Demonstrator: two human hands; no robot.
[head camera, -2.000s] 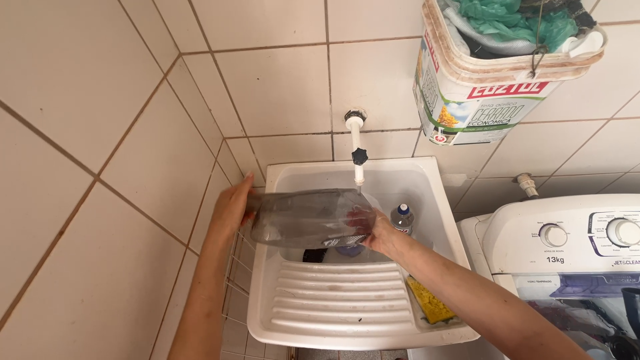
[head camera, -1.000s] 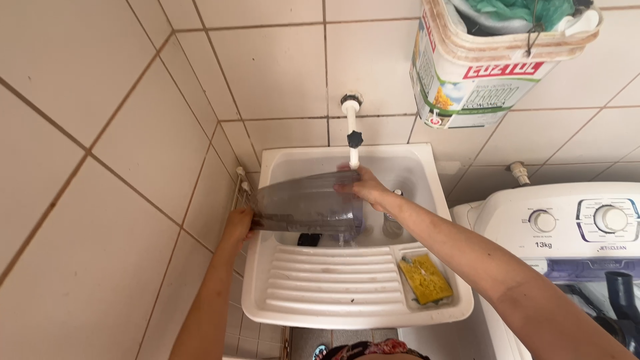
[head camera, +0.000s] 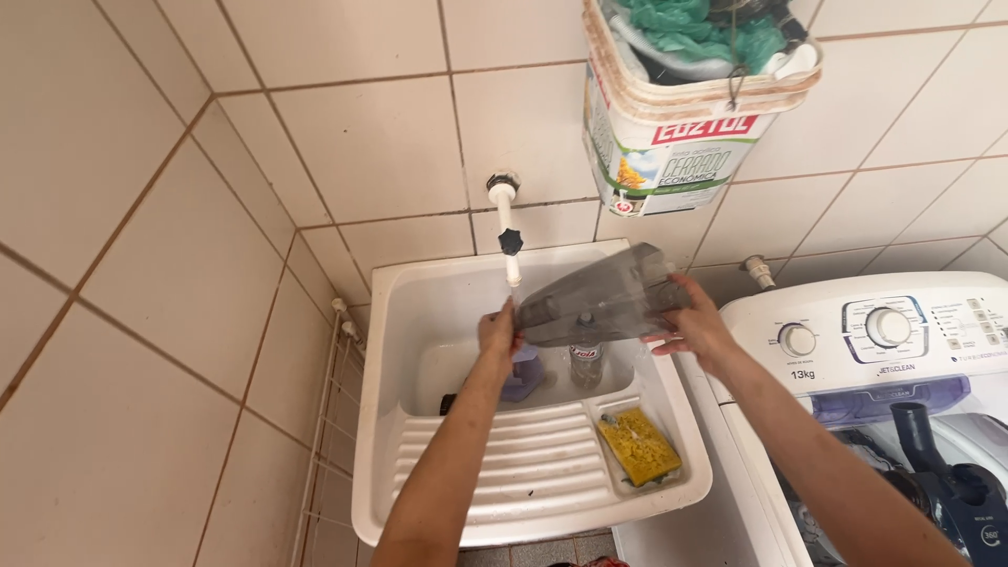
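Note:
A translucent grey plastic container (head camera: 594, 299), which looks like a vacuum cleaner's dust bin, is held tilted over the white laundry sink (head camera: 386, 472). My left hand (head camera: 498, 335) grips its narrow end just below the white tap (head camera: 508, 228) with a dark knob. At the wide end, my right hand (head camera: 693, 323) holds it near the sink's right rim. Beneath it a clear bottle (head camera: 587, 362) stands in the basin beside a purple plastic piece (head camera: 524, 374). A small black item (head camera: 447, 403) is partly hidden by my left arm. A yellow sponge (head camera: 639, 445) lies in the sink's side tray.
A washing machine (head camera: 843, 315) stands on the right, with dark vacuum cleaner parts (head camera: 945, 472) on it. A paint bucket (head camera: 669, 150) holding green plastic bags hangs on the tiled wall. A white wire rack (head camera: 323, 449) is left of the sink.
The grey container has moved right and turned, from the sink's left side to under the tap and over the right rim. Both hands have moved right with it.

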